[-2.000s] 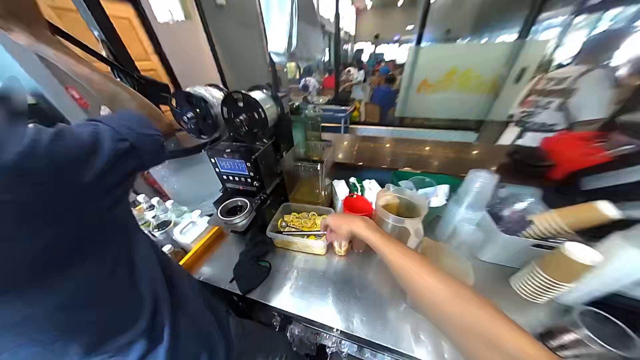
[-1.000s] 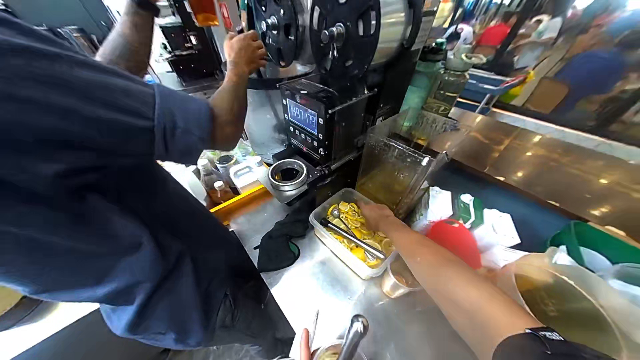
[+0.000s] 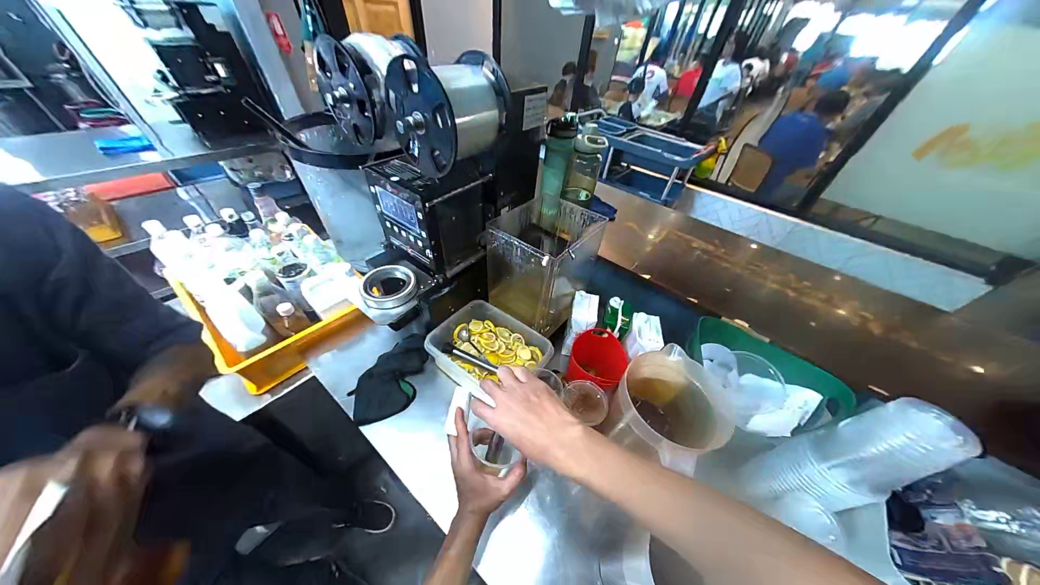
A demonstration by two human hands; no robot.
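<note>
My left hand [image 3: 481, 479] is wrapped around a clear plastic cup [image 3: 494, 455] low over the steel counter. A metal rod-like utensil stands inside the cup. My right hand [image 3: 532, 410] is just above the cup, its fingertips near a white object [image 3: 458, 410] whose kind is unclear; whether it grips anything is hidden. Behind my hands sits a clear plastic container of sliced lemons [image 3: 500, 343], with tongs or a similar metal utensil [image 3: 471, 357] across it. A red plastic cup [image 3: 599, 357] and a small clear cup [image 3: 586, 401] are to the right.
A cup sealing machine [image 3: 431, 211] stands behind a black cloth [image 3: 388, 380]. At left are a yellow tray [image 3: 272, 370] of bottles and a co-worker's hands [image 3: 89, 487]. A pitcher of brown liquid [image 3: 674, 402], green basket [image 3: 829, 394] and stacked plastic cups [image 3: 869, 455] are at right.
My right hand has moved from the lemon container to the cup at my left hand. The co-worker's hands, raised by the sealing machine a second ago, are now low at the left. The view has shifted.
</note>
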